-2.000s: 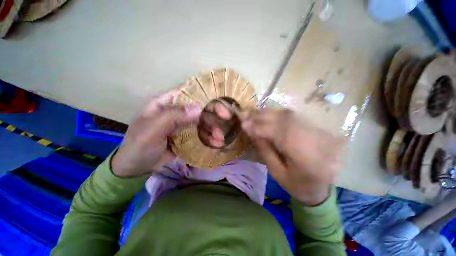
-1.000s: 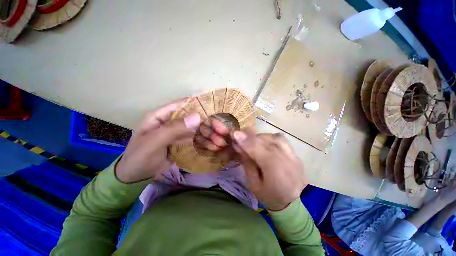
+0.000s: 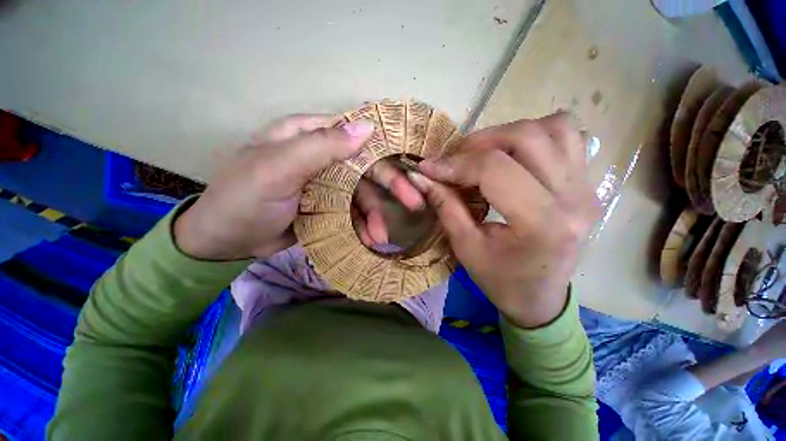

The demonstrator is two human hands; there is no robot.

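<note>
A tan woven ring [image 3: 332, 245] with radial ribs is held up in front of my body, its round hole facing me. My left hand [image 3: 267, 177] grips its left side, thumb on the front face, with fingers showing through the hole from behind. My right hand [image 3: 517, 202] is at the hole's upper right edge, thumb and index finger pinched together there. A small dark bit, perhaps cord, shows at these fingertips; how far it runs is hidden.
The glue board [image 3: 560, 95] lies right of the ring, partly behind my right hand. Corded rings [image 3: 732, 185] stand stacked at the right. A floor bin [image 3: 129, 183] with brown material is below the table edge at left. Another person's arm [image 3: 732, 366] is at lower right.
The ring is now higher in view and tilted more face-on. My right fingers have closed at the hole's upper right edge. The view has shifted, so the bottle is mostly cut off.
</note>
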